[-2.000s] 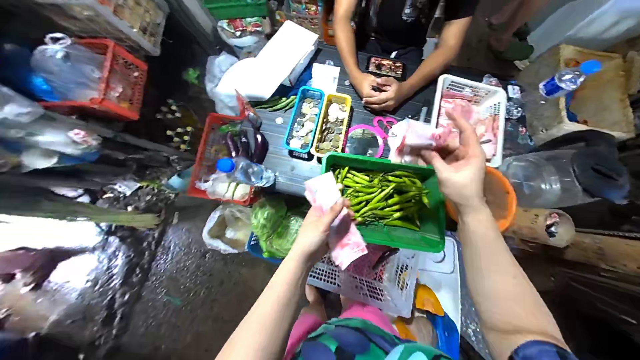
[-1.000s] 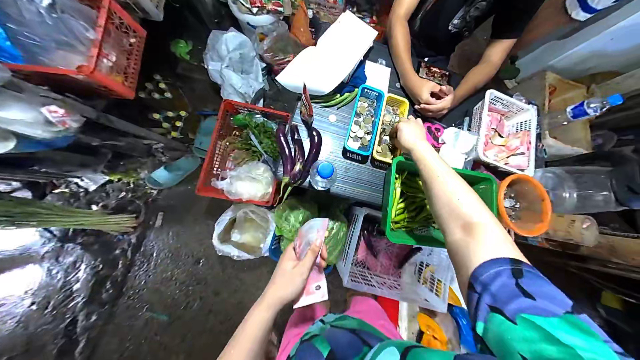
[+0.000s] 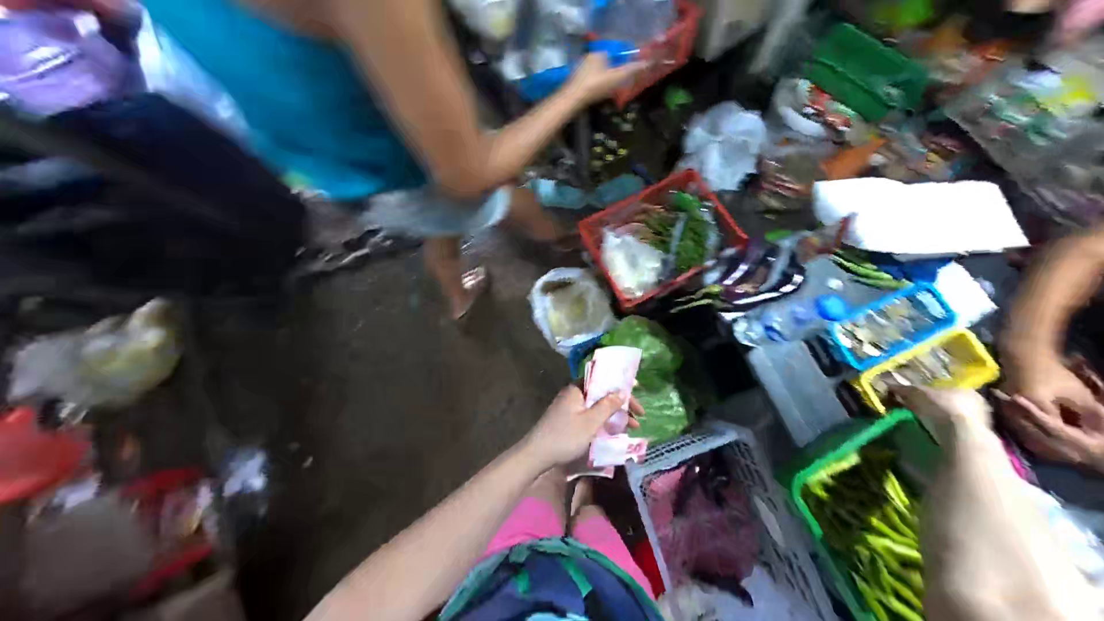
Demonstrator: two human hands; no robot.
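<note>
My left hand [image 3: 573,427] grips folded pinkish banknotes [image 3: 612,379] in front of a green plastic bag [image 3: 660,423]. At the right, my right hand [image 3: 944,410] is at the near edge of a yellow basket [image 3: 983,354] that contains coins; its fingertips are blurred and partly hidden, so what they hold is unclear. Beyond the yellow basket lies a blue basket [image 3: 944,302], also with coins. Below my right hand stands a green basket [image 3: 806,483] of green chili peppers [image 3: 888,535], partly covered by my forearm.
A person in a blue top [image 3: 345,112] reaches toward a red crate [image 3: 668,43] at upper left. Another person's hands [image 3: 1056,414] rest at the right edge. Around me are a red basket of greens [image 3: 595,250], eggplants [image 3: 759,276], a water bottle [image 3: 789,319] and a grey crate [image 3: 642,492].
The view has swung left, bringing the person in blue into sight. My right hand, above the chili peppers two seconds ago, has moved to the yellow coin basket. My left hand still holds banknotes.
</note>
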